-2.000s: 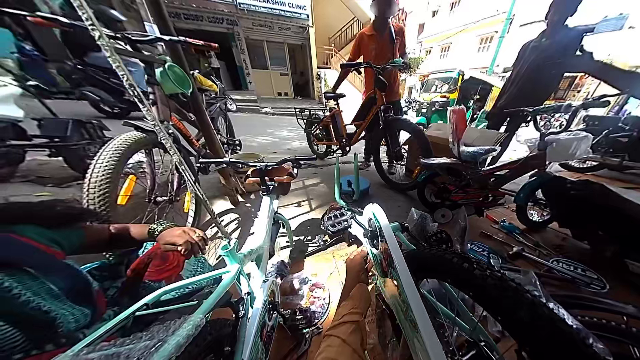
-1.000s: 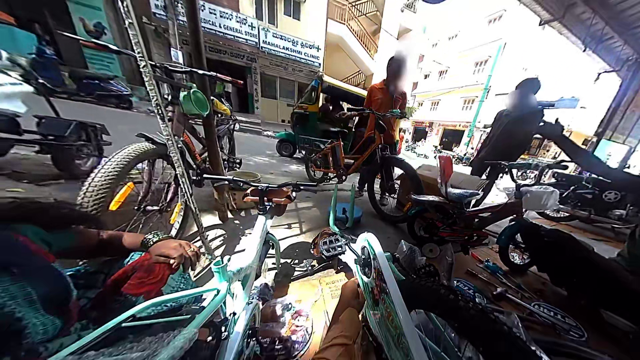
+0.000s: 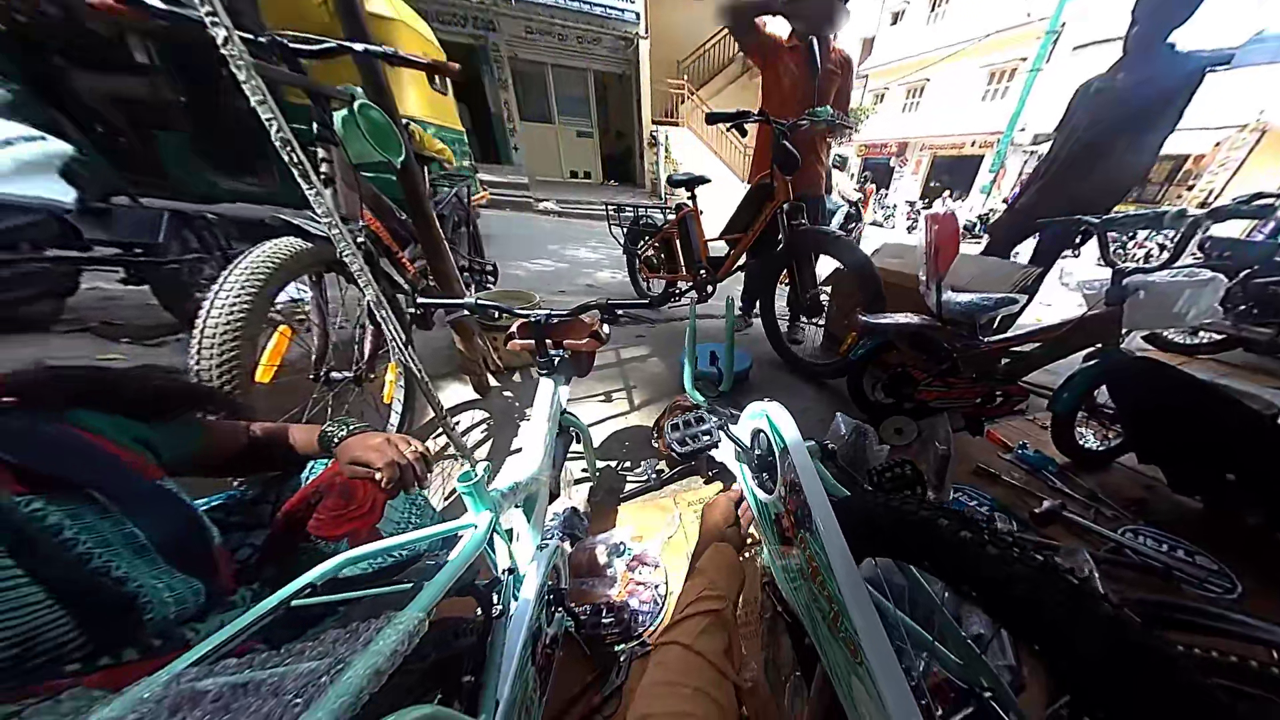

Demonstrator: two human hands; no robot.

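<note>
My left hand, in a tan sleeve, is at the near left edge of a long white and green chain guard; its fingers are partly hidden, and whether they grip is unclear. Just above it are a black pedal and crank. Left of my arm stands a mint-green bicycle frame with a brown-padded handlebar. Between them, a clear-wrapped packet of parts lies on brown cardboard. A mint-green fork stands upright beyond. My right hand is out of view.
A seated person's hand is close on the left. Tools and a black tyre lie at right. Beyond stand an orange bicycle with a person behind it, and a small bicycle. A slanting rope crosses the left.
The yellow and green auto-rickshaw has moved left across the street. The person in orange has raised their arms towards the head. My left hand stays beside the chain guard.
</note>
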